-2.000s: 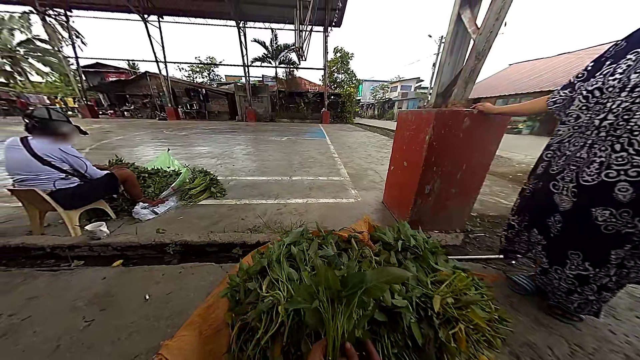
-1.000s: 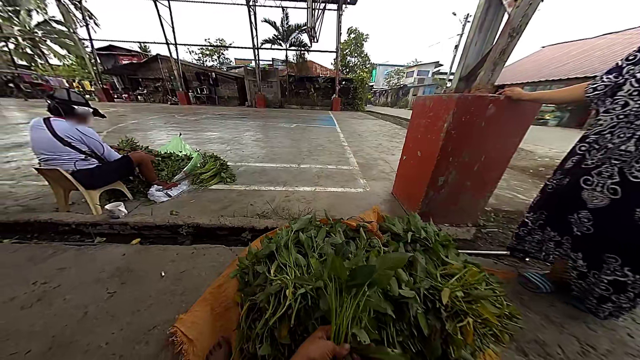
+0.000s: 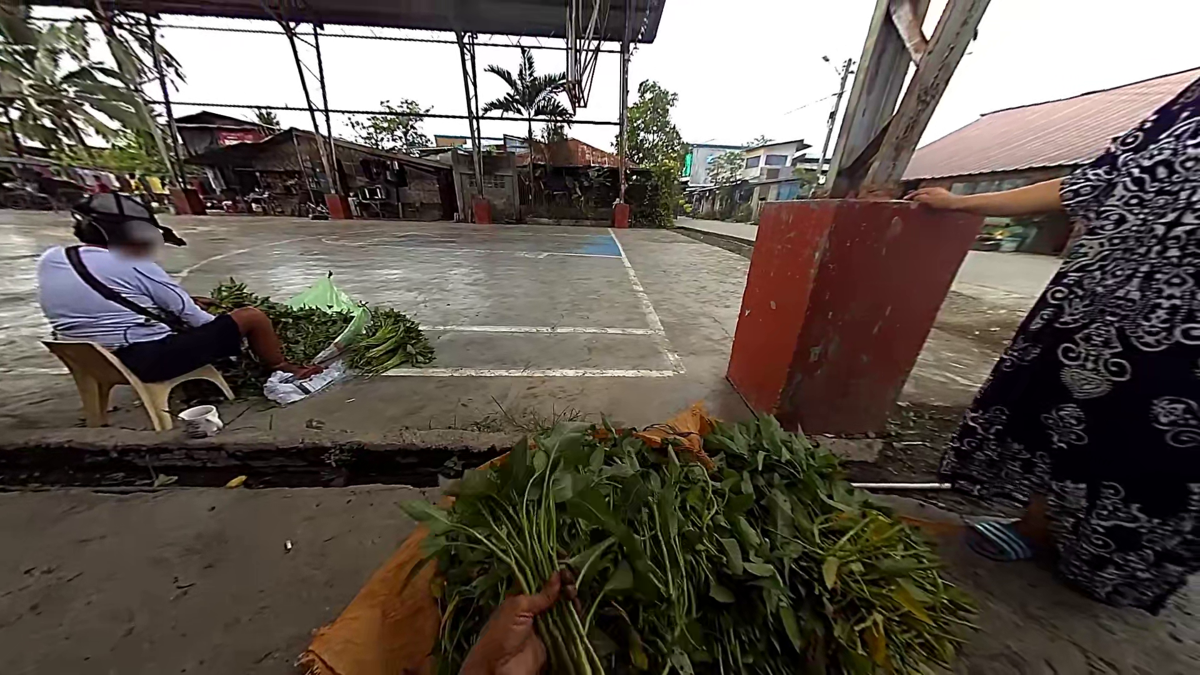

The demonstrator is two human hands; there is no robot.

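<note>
A big heap of leafy green stems (image 3: 694,534), water spinach by its look, lies on an orange woven sack (image 3: 380,609) at the bottom middle. One hand (image 3: 516,626) reaches in from the bottom edge, its fingers closed round a bunch of long green stems (image 3: 534,534) at the heap's left side. Its thumb lies across the stems, and the leaves of the bunch point up and away. I take it to be my left hand, from its place and thumb. My right hand is not in view.
A red concrete post base (image 3: 844,309) stands beyond the heap. At right, a person in a patterned dress (image 3: 1116,375) rests a hand on it. Across the drainage gutter (image 3: 281,461), a person on a plastic chair (image 3: 155,384) sits by more greens (image 3: 389,339) and a white cup (image 3: 200,420).
The hand holding stems has moved left across the heap, and its bunch now leans out over the left side. Two seconds ago fingertips showed at the bottom edge around upright stems.
</note>
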